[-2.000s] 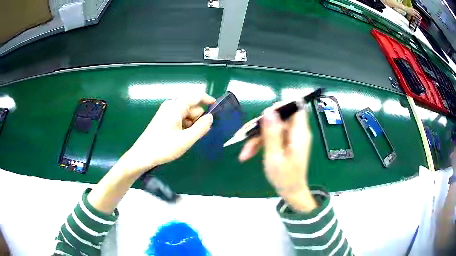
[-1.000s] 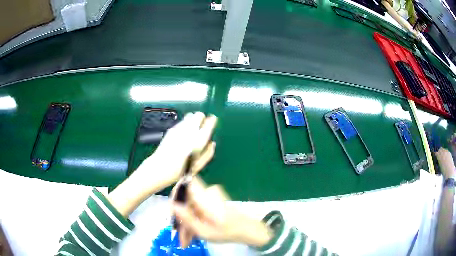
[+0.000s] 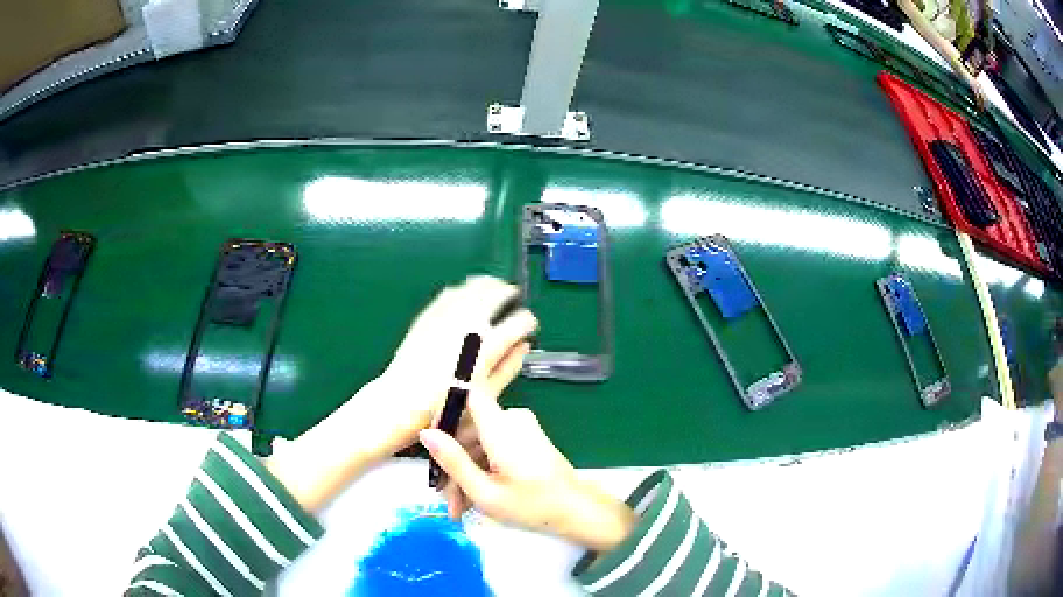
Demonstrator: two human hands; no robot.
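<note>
Black tweezers [image 3: 455,397] with a pale band are held in my right hand [image 3: 507,466], near the belt's front edge; their tips are hidden. My left hand [image 3: 449,350] is just above them, fingers curled, beside the left edge of a grey phone mid-frame [image 3: 600,315] with a blue film patch [image 3: 572,259]. A small dark shape shows at its fingers; whether it grips anything is unclear. A crumpled blue film pile [image 3: 422,562] lies on the white surface between my forearms.
On the green belt [image 3: 385,262], a dark frame [image 3: 201,356] and another dark frame [image 3: 33,321] lie left. Two grey frames with blue film [image 3: 725,280] lie right. A red tray [image 3: 938,128] is far right, behind a pale strip. A grey post [image 3: 560,64] stands behind. Part of a person shows at right.
The frames on the belt have shifted left. Since the earliest view, my left hand no longer shows the dark frame it held, and my right hand has moved left and down with the tweezers.
</note>
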